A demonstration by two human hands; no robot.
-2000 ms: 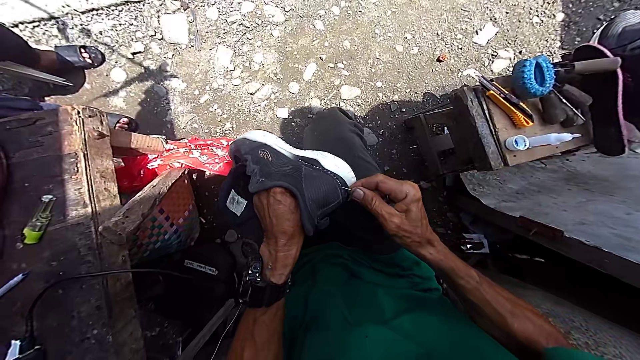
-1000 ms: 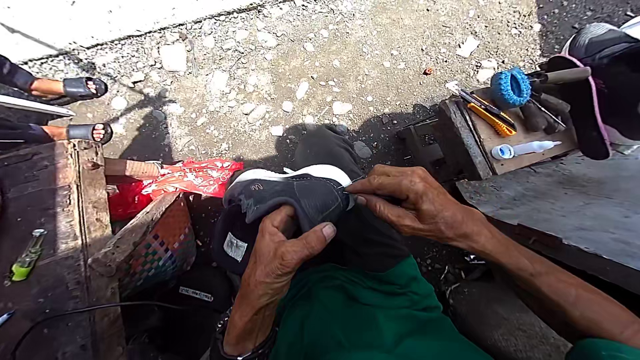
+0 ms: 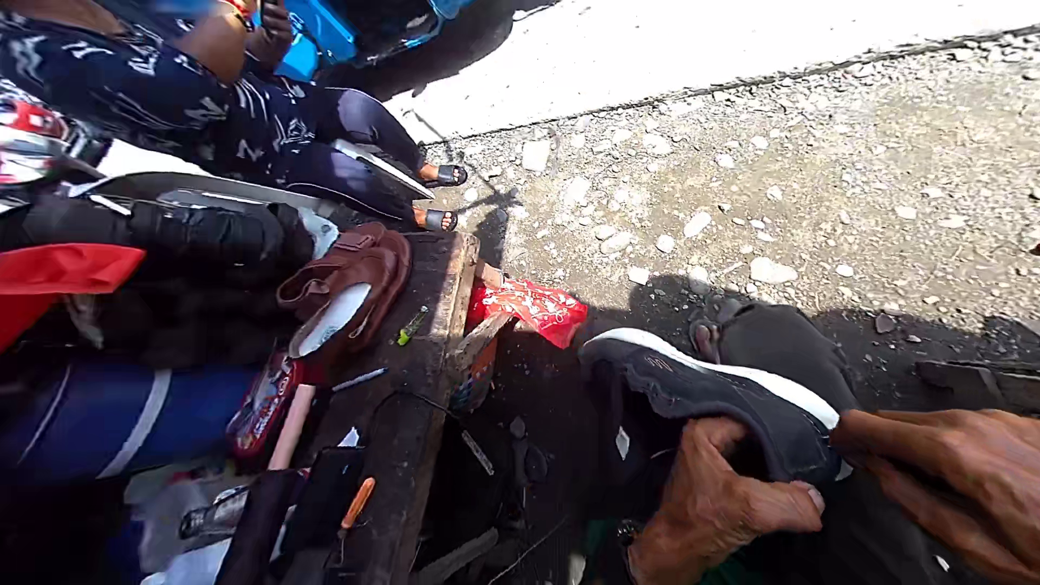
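Observation:
A dark grey sneaker with a white sole (image 3: 707,398) lies on its side over the wearer's dark-clothed lap, its heel toward the right. My left hand (image 3: 715,504) grips the shoe, fingers inside the opening and thumb along the heel's outside. At the heel edge, beside the sole, my right hand (image 3: 951,471) has its fingers pinched together; whatever is between the fingertips is hidden.
At left, a wooden bench (image 3: 422,349) holds brown sandals (image 3: 357,284), a green-handled tool (image 3: 413,325), an orange-handled tool (image 3: 357,504) and a cord. A red patterned cloth (image 3: 540,309) hangs by its corner. A seated person (image 3: 268,138) is beyond; gravelly ground (image 3: 812,203) lies ahead.
The view has swung left, bringing the seated person and more of the bench into sight. Both hands remain at the shoe, the right one at its heel edge.

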